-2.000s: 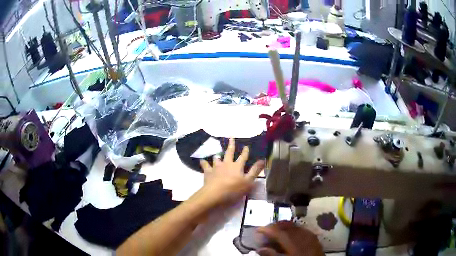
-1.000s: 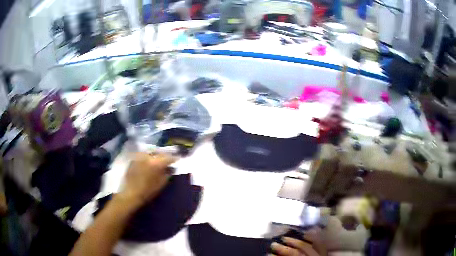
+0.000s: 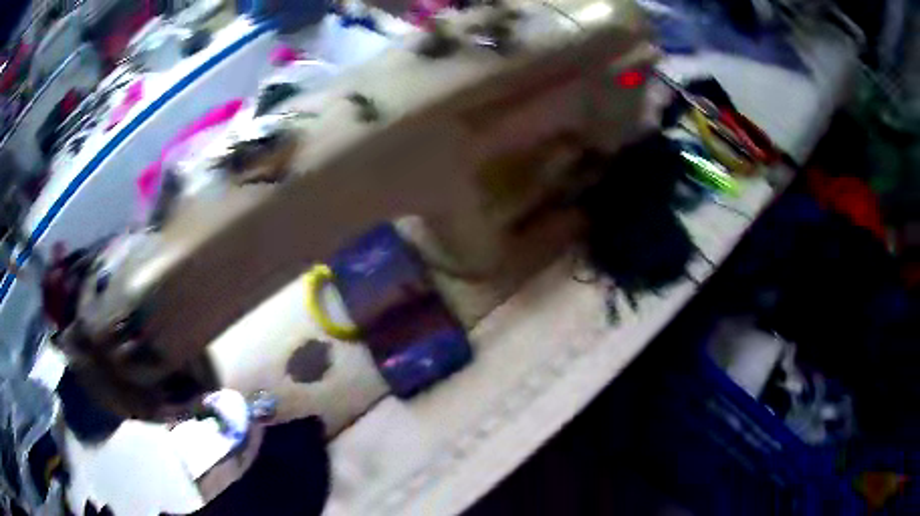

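The view is blurred and tilted. Neither of my hands is visible. The cream sewing machine [image 3: 404,131] crosses the picture from lower left to upper right. A black cloth piece [image 3: 288,474] lies at the bottom left, below the shiny metal presser foot area [image 3: 242,408], and is cut off by the lower edge. Whether a hand holds it cannot be seen. A smartphone [image 3: 404,312] with a dim purplish screen lies under the machine arm. A yellow loop handle [image 3: 328,302] shows at its left side.
A shaggy black thread bundle [image 3: 641,217] hangs at the machine's right end. Yellow and red handles [image 3: 731,136] lie beyond it. A red light [image 3: 631,78] glows on the machine. A blue crate [image 3: 752,403] stands below the table's right edge. The blue-edged trough [image 3: 131,126] is upper left.
The view has swung right and tilted, so the machine now fills the middle. Both hands and the crescent pieces at left have left the picture; a black piece shows near the needle.
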